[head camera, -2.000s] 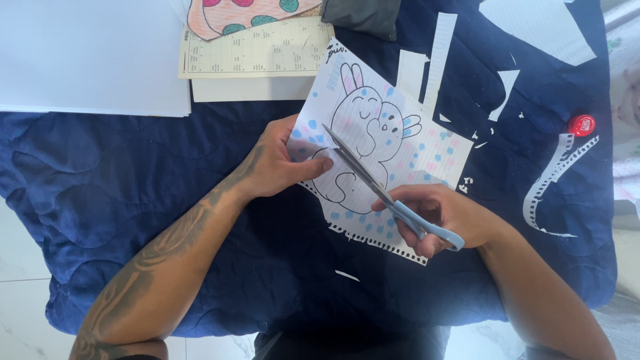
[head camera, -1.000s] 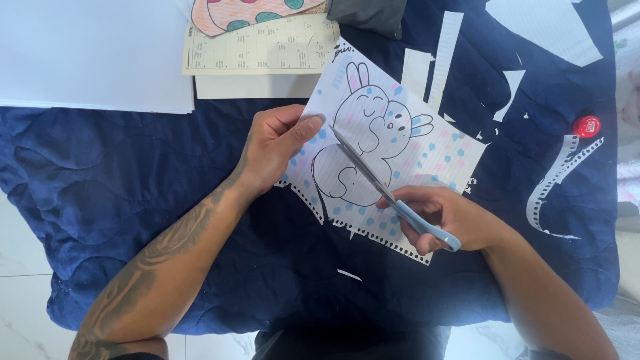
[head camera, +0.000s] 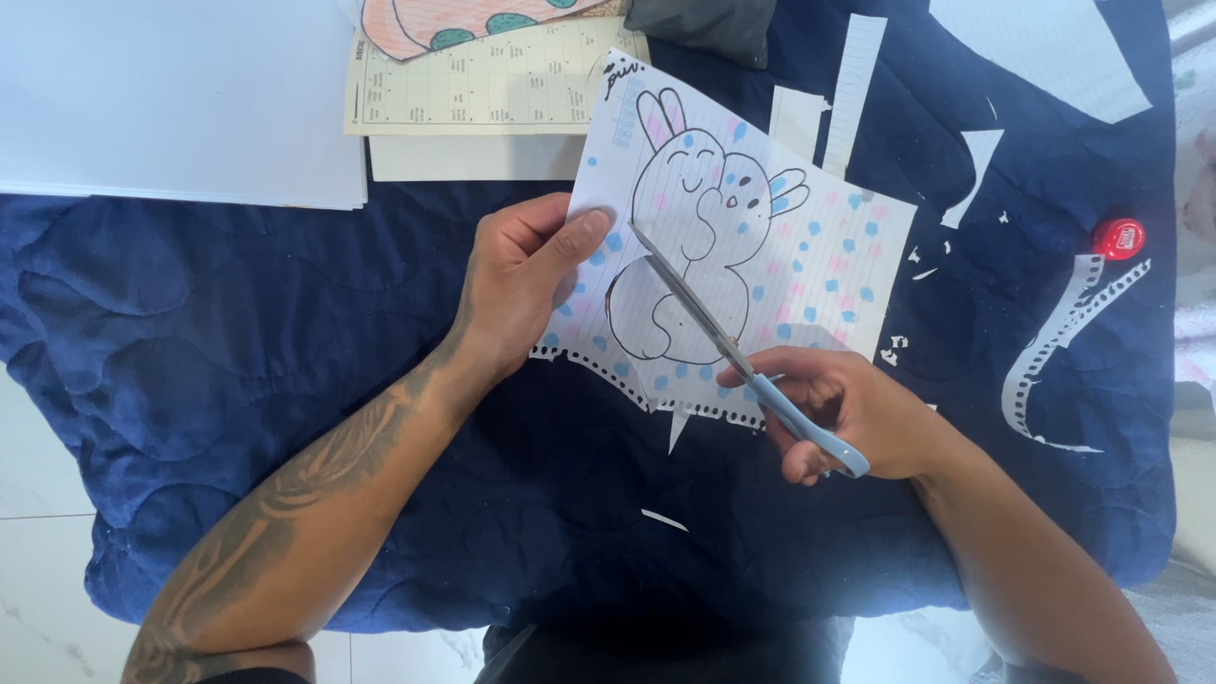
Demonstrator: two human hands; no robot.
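A sheet of lined notebook paper bears an outline drawing of two rabbit-like figures, with pink and blue spots. My left hand pinches its left edge, thumb on top. My right hand holds a pair of scissors by light blue handles. The scissors lie slantwise over the drawing, their tip beside the left figure's outline near my left thumb. Their blades look nearly closed. A cut runs along the lower left of the drawn body. The sheet's lower edge has torn binding holes, with a pointed sliver hanging below it.
White sheets lie at upper left, beside a printed cream sheet and a coloured paper drawing. A dark pouch is at the top. Right are a paper strip, a red cap and perforated scraps on the navy quilted cloth.
Over the two seconds, my left hand has moved up along the paper's left edge, away from the lower cut. The sheet has shifted and turned slightly. The scissors remain over the drawing.
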